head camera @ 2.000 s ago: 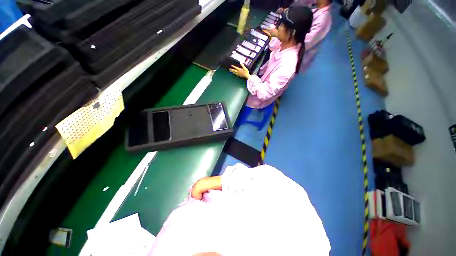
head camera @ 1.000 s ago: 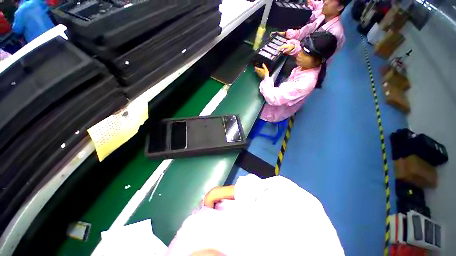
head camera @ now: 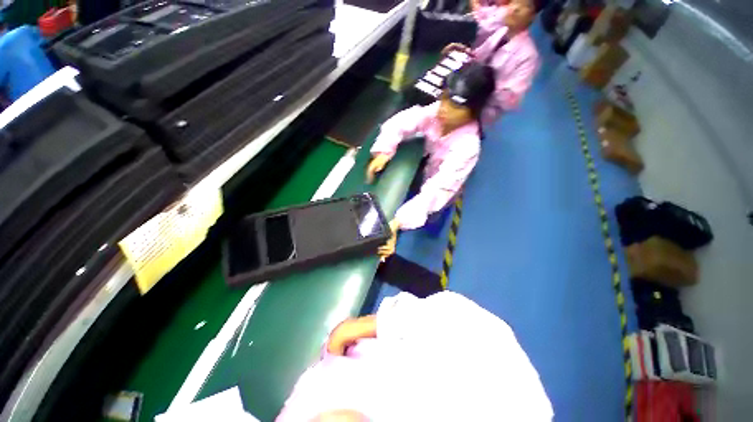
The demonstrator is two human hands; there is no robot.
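A long black phone tray (head camera: 310, 265) lies across the green bench. A glossy screen unit (head camera: 368, 216) is in its right end and a dark glossy unit (head camera: 280, 237) nearer its left end; its middle looks bare. What appears to be my right hand (head camera: 351, 332) is bent in against my pale sleeve, away from the tray, its fingers hidden. A skin-coloured patch at the bottom edge may be part of my left hand; I cannot tell. White paper (head camera: 216, 409) lies at the lower left, cut off by the edge.
A worker in pink (head camera: 446, 157) sits beyond the tray, one hand at its right end. Another person is behind. Black trays (head camera: 239, 91) are stacked on the left shelf, with a yellow sheet (head camera: 175, 235) hanging from its edge. A small unit (head camera: 124, 405) lies lower left.
The near worker has turned towards my tray and reached a hand to its right end, away from the tray of white pieces. My tray looks slightly more tilted. My visible hand stays tucked in.
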